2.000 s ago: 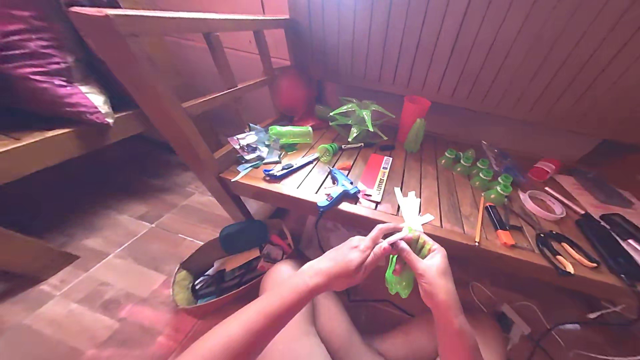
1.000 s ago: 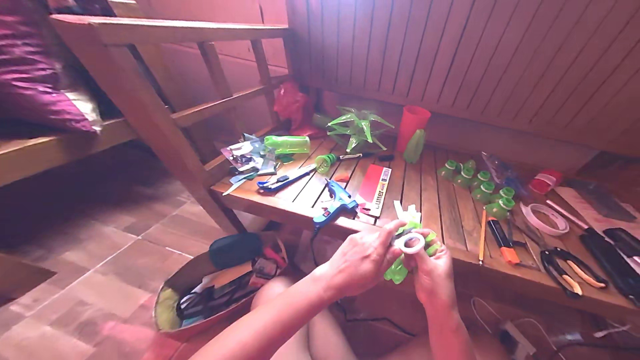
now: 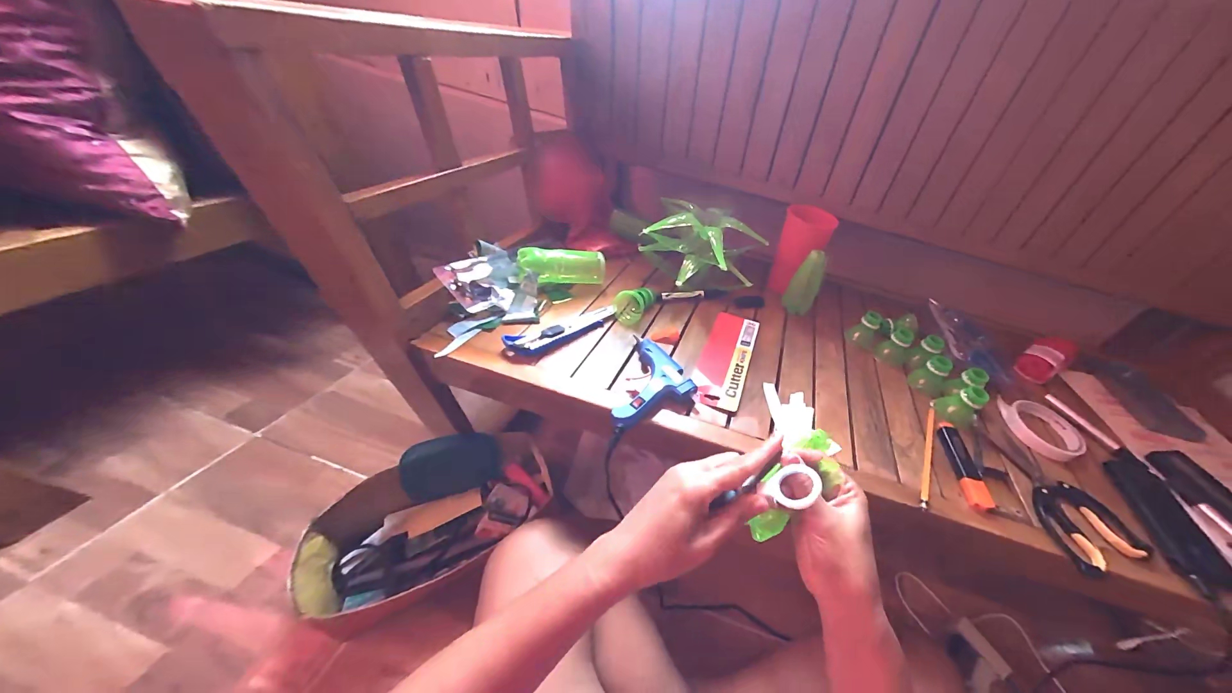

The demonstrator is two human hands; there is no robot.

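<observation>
Both hands meet in front of the bench edge. My left hand (image 3: 679,510) and my right hand (image 3: 835,525) hold a green plastic piece (image 3: 768,525), cut into petal-like shapes, between them. A small white ring (image 3: 795,487), perhaps a tape roll, faces the camera between the fingers. White strips (image 3: 791,414) stick up behind the fingertips. Just beyond the hands, a blue hot glue gun (image 3: 654,387) lies at the bench edge, beside a red and white cutter package (image 3: 730,361). To its left lies a blue utility knife (image 3: 558,333).
On the slatted wooden bench (image 3: 871,423) stand a red cup (image 3: 804,245), a green star-shaped plastic piece (image 3: 701,241) and several green bottle necks (image 3: 932,371). Pliers (image 3: 1088,525), an orange marker (image 3: 965,467) and a tape roll (image 3: 1042,428) lie right. A filled basket (image 3: 414,597) stands on the floor.
The green piece has been turned in my hands. The white ring, not visible two seconds ago, now faces the camera.
</observation>
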